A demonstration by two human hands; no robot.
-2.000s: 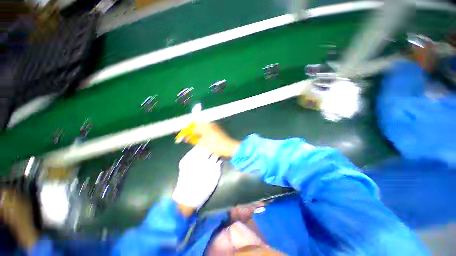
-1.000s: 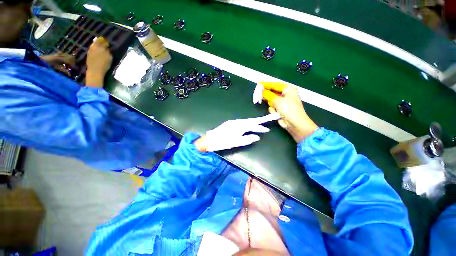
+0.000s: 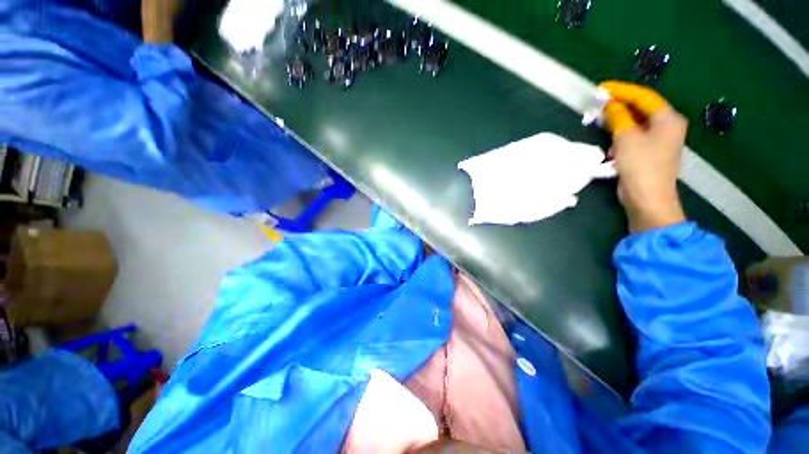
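Note:
My right hand (image 3: 652,146), with yellow-orange finger cots on its thumb and finger, pinches a small white wipe (image 3: 598,106) over the pale side rail of the belt. A thin white glove (image 3: 532,180) lies flat on the dark green bench, and its right end touches or lies just beside my right hand. My left sleeve ends low at the bench's near edge; the hand itself is hidden. Dark round parts (image 3: 652,60) sit singly on the green belt beyond my right hand. A cluster of similar parts (image 3: 364,49) lies on the bench at the upper left, blurred.
A bag of white wipes (image 3: 253,22) lies at the upper left, near a coworker's blue sleeve (image 3: 164,71). A pale bottle (image 3: 776,282) and another white wipe bag (image 3: 788,341) are at the right edge. A cardboard box (image 3: 60,273) is on the floor at left.
The white glove was on my left hand and now lies on the bench; that hand has drawn back out of sight. The view has shifted, and my right hand now appears farther right and higher.

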